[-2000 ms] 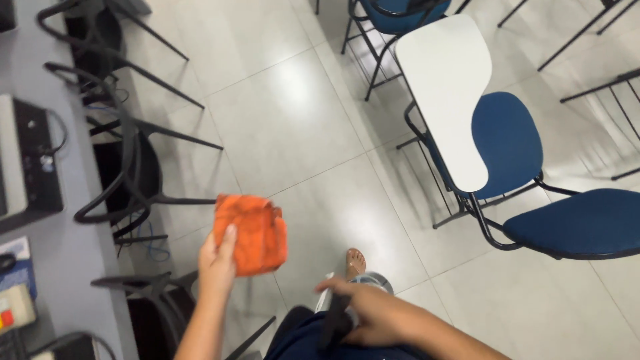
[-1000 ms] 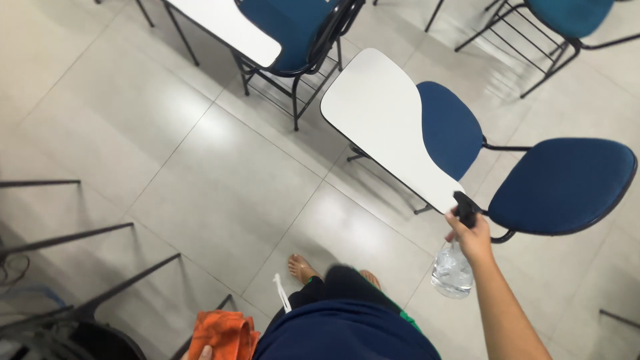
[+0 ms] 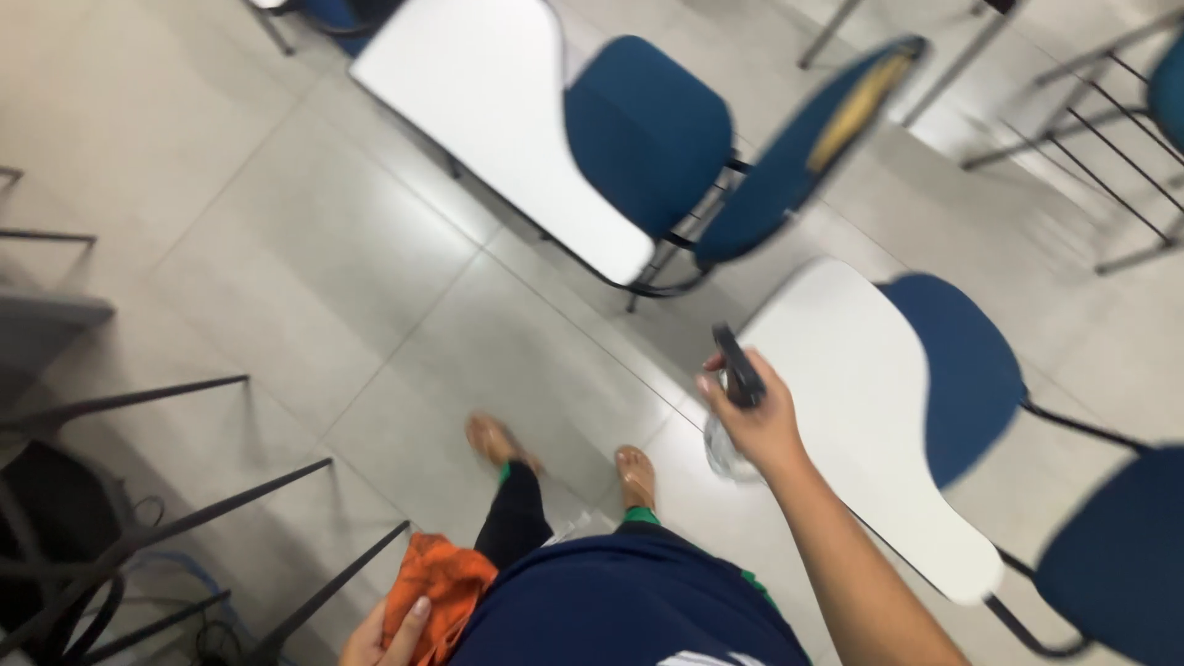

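An orange cloth is bunched in my left hand, low in the view beside my navy shirt. My right hand grips a clear spray bottle by its neck, below the black spray head. The bottle hangs beside the left edge of a white tablet arm on a blue chair. Whether the bottle touches that edge I cannot tell. Part of the bottle is hidden behind my fingers.
Ahead stands another blue chair with a white tablet arm; its backrest shows a torn yellowish patch. Black chair legs and a blue cable reach in at the lower left. More chair frames are at the upper right. My sandalled feet are on the tiled floor.
The view has shifted a lot across the chairs. Two seconds ago the orange cloth was held out ahead; now it is low beside my body. My right hand still holds the spray bottle.
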